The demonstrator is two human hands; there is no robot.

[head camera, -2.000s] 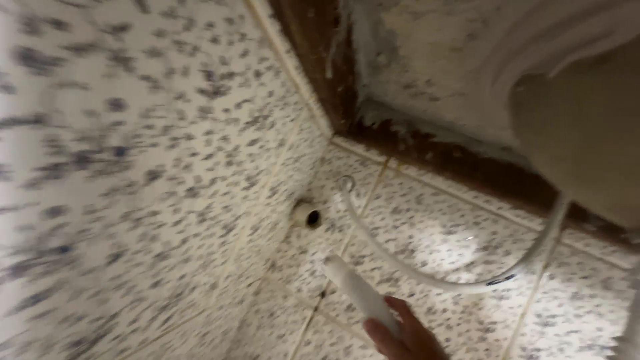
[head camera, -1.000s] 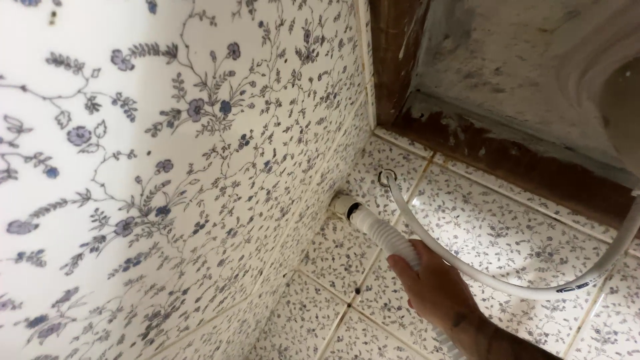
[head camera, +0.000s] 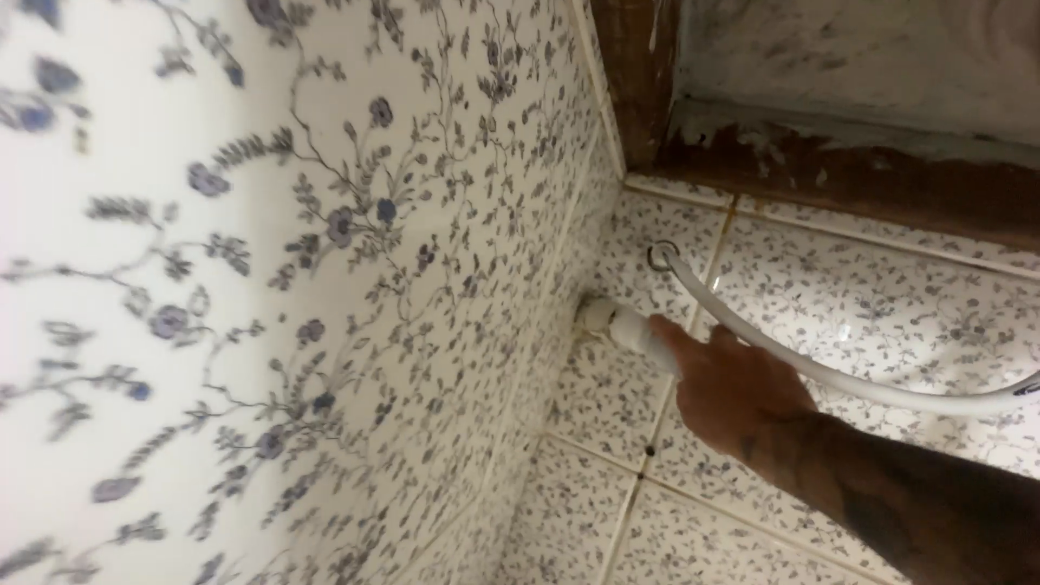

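Note:
My right hand (head camera: 735, 390) reaches in from the lower right and grips the end of a white corrugated drain hose (head camera: 642, 335). The hose's end meets a pale plastic pipe stub (head camera: 599, 317) that comes out of the tiled wall close to the corner. How deep it sits in the stub cannot be told. Above the hand, a white flexible tube (head camera: 780, 353) leaves a round hole with a ring in the tiles and curves off to the right, passing close to my fingers. My left hand is not in view.
Flower-patterned tiles (head camera: 341, 227) cover the wall at the left and the tiled surface behind the hand. A brown wooden frame (head camera: 853, 179) with a rough, smeared edge borders a grey recess at the upper right. Small dark holes mark a tile joint below the hand.
The hand has brought the hose from below the stub up to it. One second ago the hose's end was at the stub's dark mouth; now the mouth is covered and the hand is closer to it.

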